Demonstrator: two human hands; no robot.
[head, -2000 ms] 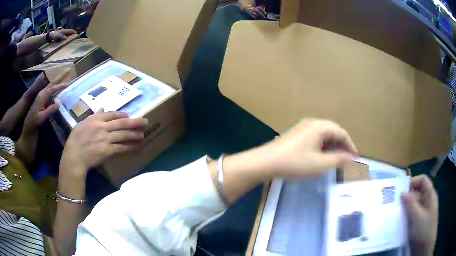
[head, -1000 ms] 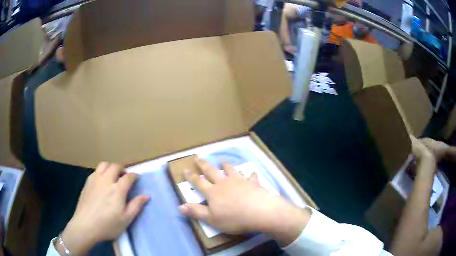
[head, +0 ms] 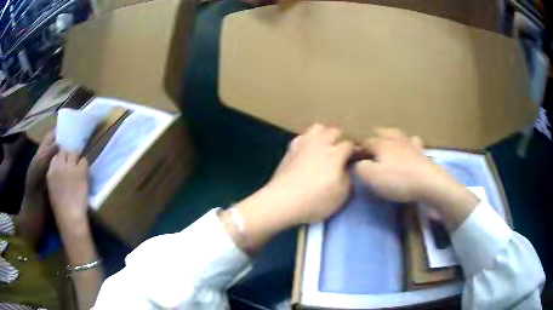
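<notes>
An open brown carton (head: 298,266) with a thick white rim lies in front of me, its lid (head: 376,72) standing behind it. A bluish-white wrapped unit (head: 361,248) fills its left side. A narrow brown accessory box (head: 417,260) lies in the middle, with a white leaflet (head: 444,257) on it, partly under my right forearm. My left hand (head: 318,172) and my right hand (head: 403,164) meet at the back end of the wrapped unit, fingers bent. The hands hide whether they pinch the wrap. Another wrapped unit shows partly at the right.
At the left, another open carton (head: 145,187) holds a bluish-white wrapped unit. A person's hands (head: 67,175) hold a white sheet (head: 76,130) over it. The dark green worktop (head: 230,151) shows between the cartons. Part of another carton (head: 42,109) is farther left.
The view has swung left. My right hand has left the leaflet and come to the back of the left wrapped unit, beside my left hand. The neighbour's leaflet is now lifted.
</notes>
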